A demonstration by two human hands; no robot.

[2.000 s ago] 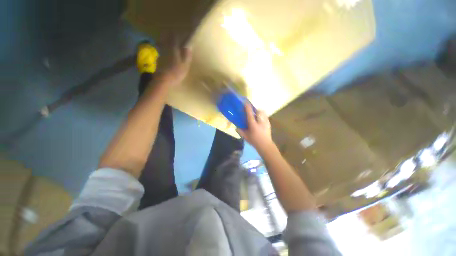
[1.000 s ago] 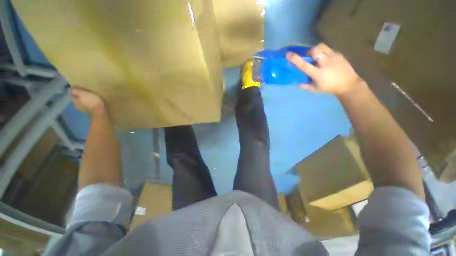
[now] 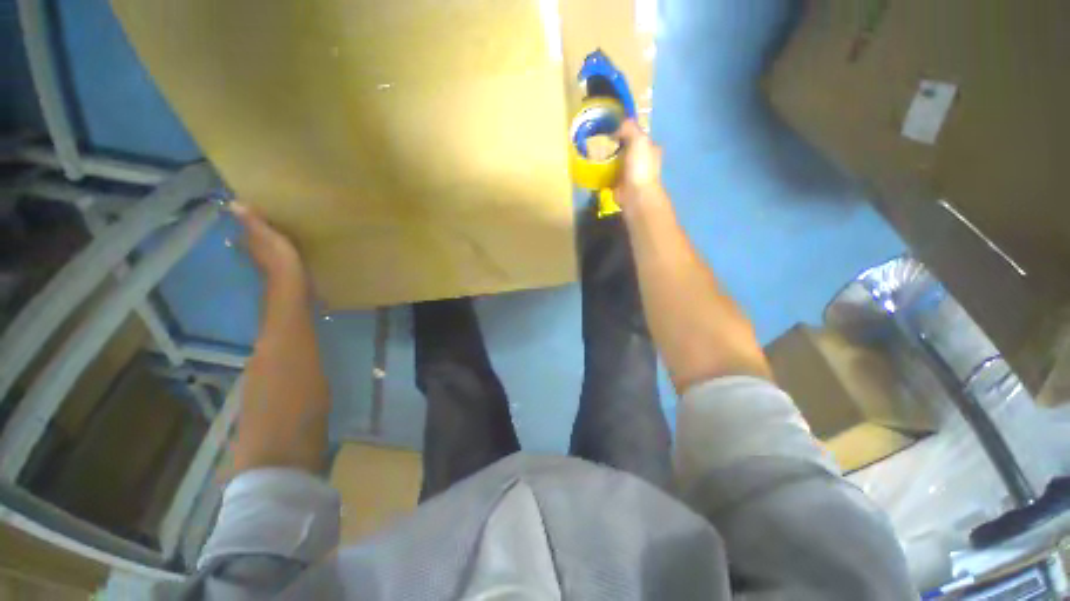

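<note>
A large brown carton (image 3: 446,153) stands in front of my legs, with glare along its top right edge. My left hand (image 3: 268,244) is at the carton's lower left edge, its fingers partly hidden by the box side. My right hand (image 3: 638,164) holds the blue tape dispenser (image 3: 610,85) at the carton's right side. The yellow tape roll (image 3: 596,168) with its blue centre faces up on the dispenser. Whether the dispenser touches the carton cannot be told.
Grey metal frames (image 3: 153,270) stand at the left. A large carton with a white label (image 3: 929,112) is at the upper right. A smaller open carton (image 3: 845,387) and a round metal stool (image 3: 898,294) are at the lower right. Another carton (image 3: 376,475) lies behind my legs.
Since one second ago, my right hand has moved left with the dispenser to the carton's side and turned it, so the roll shows. The carton appears slightly further right.
</note>
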